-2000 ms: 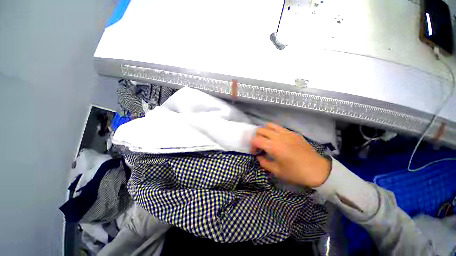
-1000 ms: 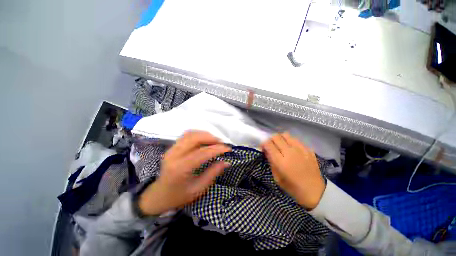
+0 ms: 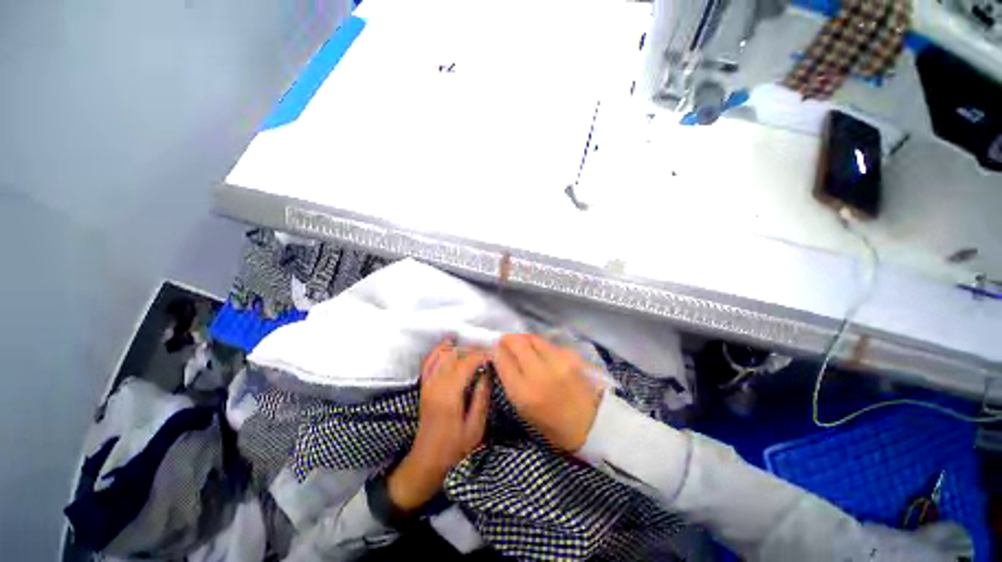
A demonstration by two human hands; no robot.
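A garment lies over my lap below the table edge, with a light grey-white panel (image 3: 374, 324) on top and black-and-white gingham fabric (image 3: 538, 499) beneath and in front. My left hand (image 3: 448, 412) pinches the cloth near the panel's lower edge. My right hand (image 3: 546, 390) grips the same edge just beside it, fingertips close together. A dark strip shows between the hands. The exact spot pinched is hidden by the fingers.
White machine table (image 3: 461, 143) with a ruler-marked front edge; machine head (image 3: 714, 55) at the top. Smartphone (image 3: 852, 165) with a white cable at right. Brown plaid cloth (image 3: 841, 49) behind it. Blue crate (image 3: 879, 472) with snips (image 3: 925, 507) at lower right. Garment pieces (image 3: 154, 472) heaped at left.
My left hand has come in from the left and closed on the cloth beside my right hand. The camera view has shifted, showing more of the machine and phone.
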